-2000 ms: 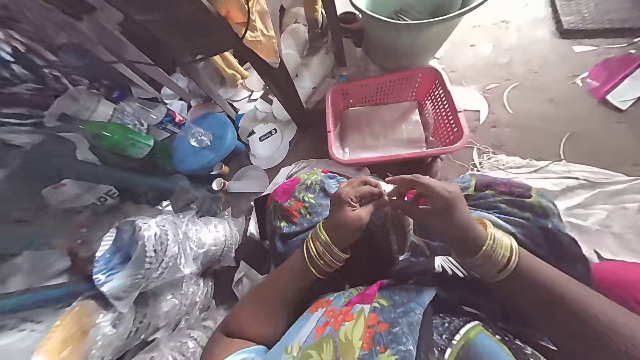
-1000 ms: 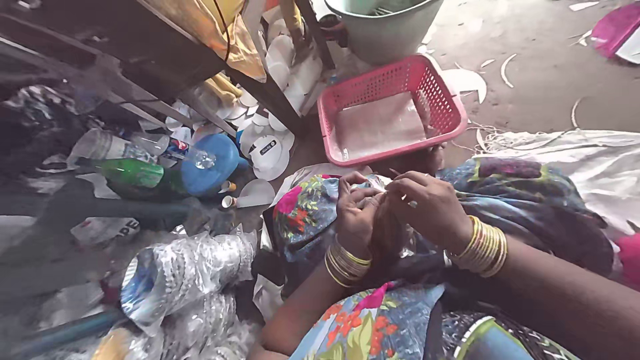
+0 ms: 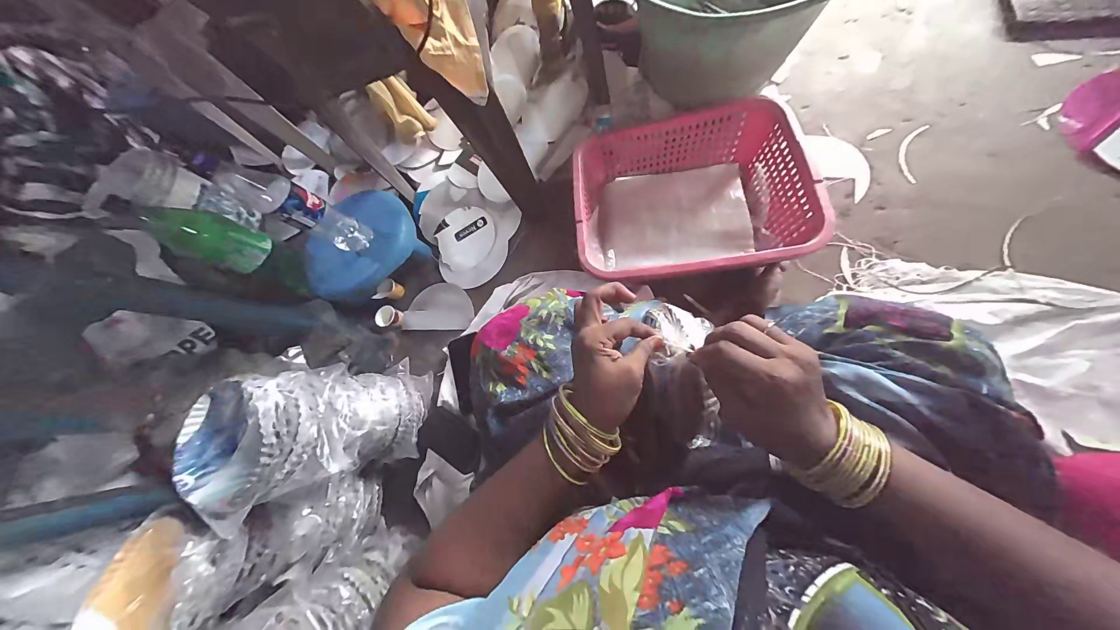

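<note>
My left hand (image 3: 617,354) pinches the gathered edge of a clear plastic bag (image 3: 682,332) between thumb and forefinger, its other fingers raised. Close on its right, my right hand (image 3: 766,385) has its fingers curled on the same plastic. The bag lies over my lap, on the flowered cloth (image 3: 525,346); what it contains is mostly hidden by my hands. Just beyond my hands stands a pink plastic basket (image 3: 704,262) with flat clear plastic sheets or bags (image 3: 678,214) in it. Both wrists carry bangles.
Stacks of silvery disposable bowls or plates wrapped in plastic (image 3: 324,429) lie at the left. Behind them are a green bottle (image 3: 210,238), a blue round item (image 3: 363,245) and white paper discs (image 3: 472,236). A large bucket (image 3: 722,52) stands beyond the basket; a white sheet (image 3: 1050,341) lies right.
My hands, close together in the earlier frames, are now slightly apart, with clear plastic showing between them. The fingers of my left hand have lifted.
</note>
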